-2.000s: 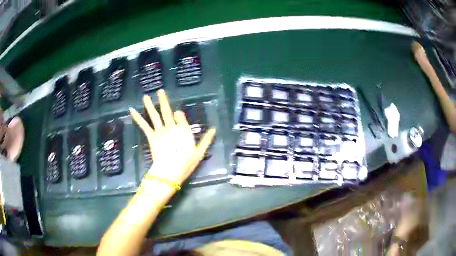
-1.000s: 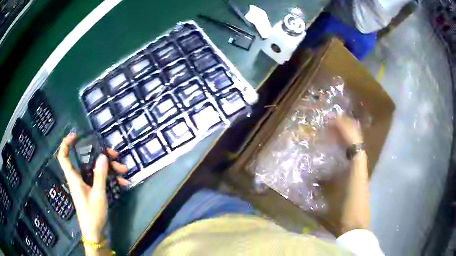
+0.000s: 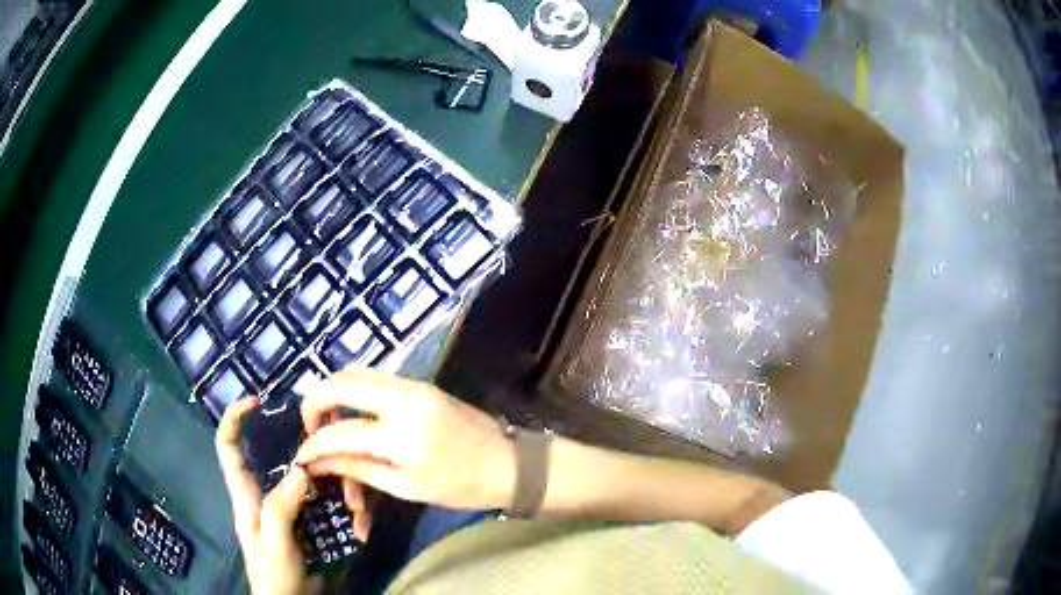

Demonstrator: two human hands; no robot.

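Note:
My left hand (image 3: 265,523) holds a black keypad phone (image 3: 326,529) upright at the near corner of the lens tray, its white keys showing. My right hand (image 3: 390,447) is over the top of the phone, fingertips pinched together at its screen area; whether they hold film or a lens cannot be told. The lens tray (image 3: 503,221) is clear-white plastic with rows of small square black-framed lenses. The phone tray (image 3: 134,407) lies at the lower left with several black phones in it.
An open cardboard carton (image 3: 878,233) heaped with crinkled film scrap (image 3: 721,279) stands right of the bench edge. A white dispenser (image 3: 556,64) and slim dark tools (image 3: 401,64) lie beyond the lens tray. A blue object (image 3: 774,23) is behind the carton.
My right hand has moved from the carton to the phone in my left hand. My left hand still holds the phone. The view has shifted, with the tray lower and further left.

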